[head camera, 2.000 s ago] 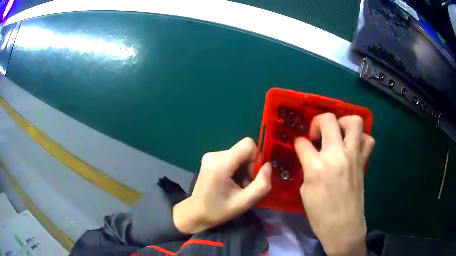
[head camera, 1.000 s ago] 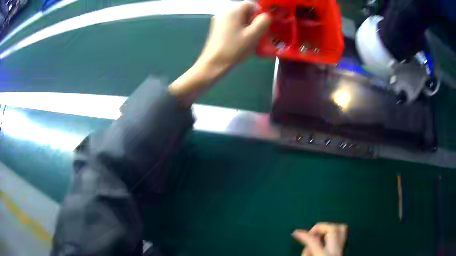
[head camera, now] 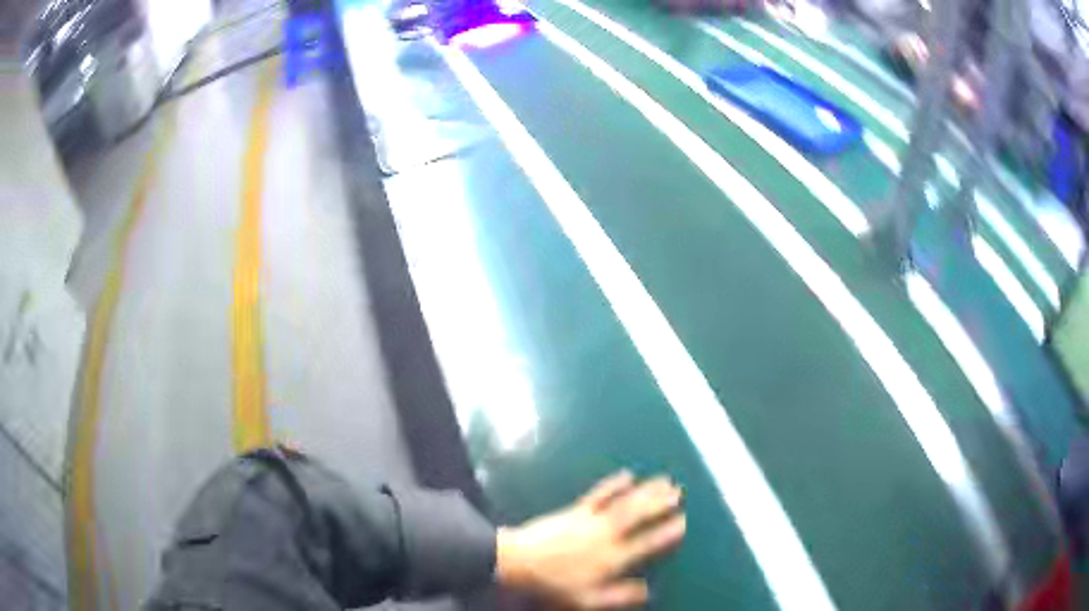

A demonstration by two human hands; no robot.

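Observation:
My left hand (head camera: 597, 543) is at the bottom centre of the head view, over the green bench top (head camera: 561, 418). Its fingers are apart and it holds nothing; the picture is blurred. A dark grey sleeve covers the forearm. My right hand is out of the picture. A red corner (head camera: 1048, 590), probably of the red parts box, shows at the bottom right edge, cut off by the rim.
White rails (head camera: 645, 334) run lengthwise along the line. A blue shallow tray (head camera: 782, 107) lies on the far side. Grey uprights stand at the upper right. On the left is the aisle (head camera: 322, 334) with yellow lines. A purple-lit item (head camera: 484, 22) is at the top.
The view has swung left along the line. My left hand has let go of the red box and come back to the near side. The microscope, strip fixture and my right hand have left the picture.

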